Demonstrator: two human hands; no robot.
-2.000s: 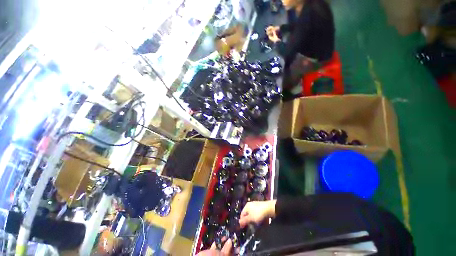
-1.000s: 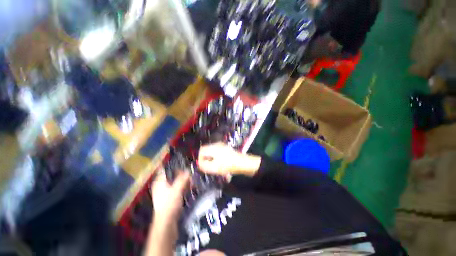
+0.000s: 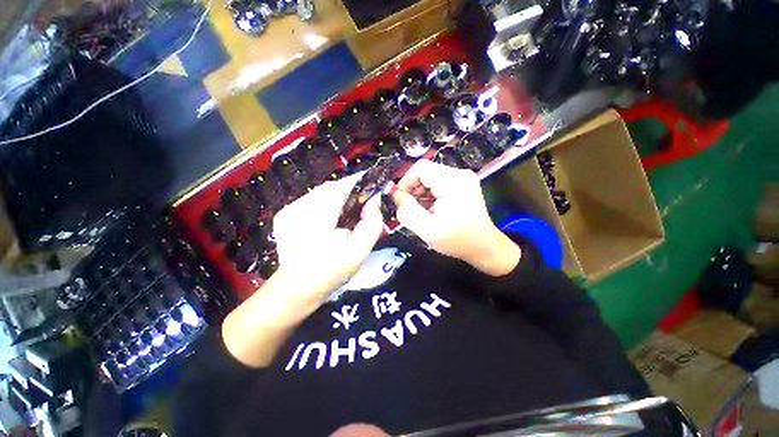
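Observation:
My left hand (image 3: pixel 320 239) holds a dark, rounded part (image 3: pixel 363 192), its fingers and thumb around the part's edge. My right hand (image 3: pixel 453 213) is beside it, fingertips pinched together against the part; any small piece between them is too small to tell. The hands are just in front of the red work mat (image 3: pixel 299 128). Rows of round black housings (image 3: pixel 354 113) stand on the mat. The housings at its right end carry silver and white parts (image 3: pixel 465 115).
A black parts tray (image 3: pixel 141 299) lies left of the mat. Loose black-and-silver parts (image 3: pixel 615 43) are heaped at the upper right. Small pale blocks (image 3: pixel 515 38) stand at the mat's right end. An open carton (image 3: pixel 619 201) and a blue round object (image 3: pixel 538 239) are at the lower right.
The view has swung down and left, bringing the parts tray in. My hands have come together in front of the mat, and the dark part is now held up between them.

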